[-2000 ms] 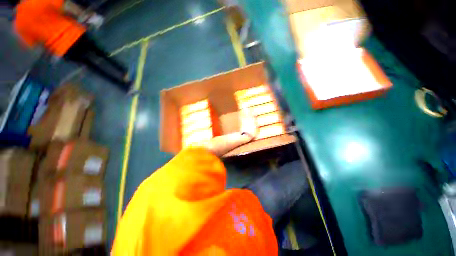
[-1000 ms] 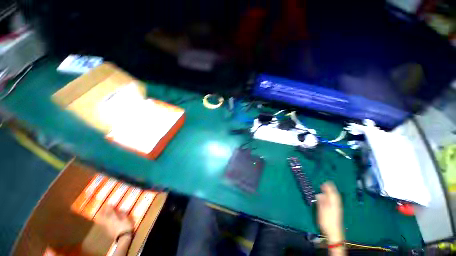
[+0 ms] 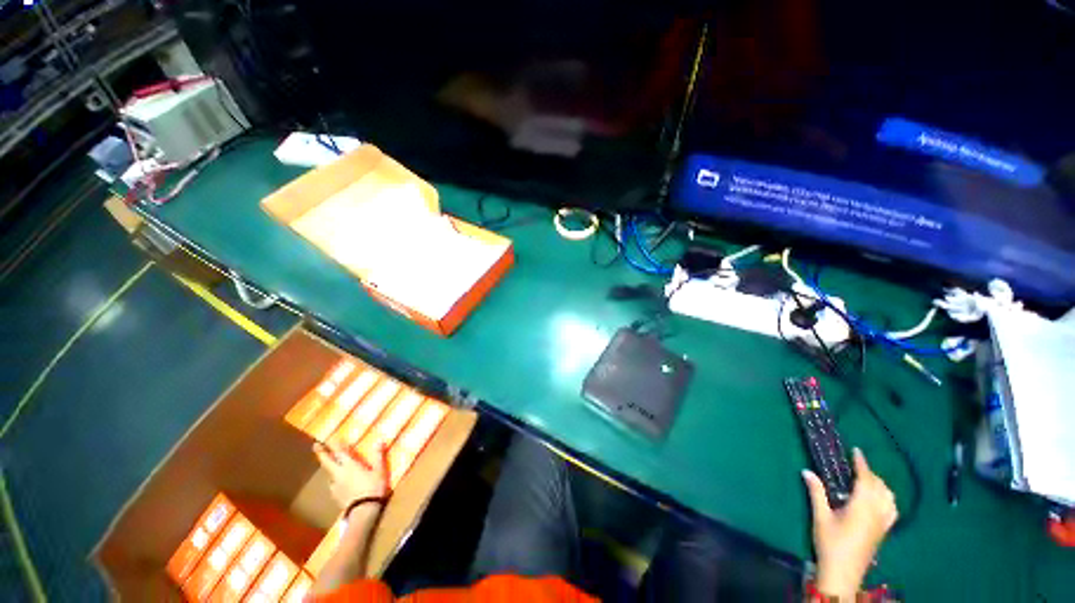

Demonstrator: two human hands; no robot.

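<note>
A black remote control (image 3: 818, 438) with a red button lies angled on the green bench. My right hand (image 3: 858, 514) has thumb and fingers around its near end. A flat black set-top box (image 3: 638, 383) sits on the bench to the left of the remote. My left hand (image 3: 356, 474), with a dark band at the wrist, reaches into the open brown carton (image 3: 177, 454). Its fingers are spread on the near ends of a row of orange-and-white retail boxes (image 3: 375, 406). It does not visibly lift any. A second row of boxes (image 3: 236, 560) is nearer me.
An open orange retail box (image 3: 442, 277) with white inside lies on the bench (image 3: 536, 289). A tape roll (image 3: 576, 224), a power strip (image 3: 737, 309) with plugs and cables, and a pen (image 3: 955, 475) lie there too. White papers (image 3: 1037, 401) are at right. Large screens (image 3: 813, 206) stand behind.
The view has swung from the carton to the bench. My right hand has come onto the remote's near end. My left hand remains at the boxes in the carton. The screen now shows text.
</note>
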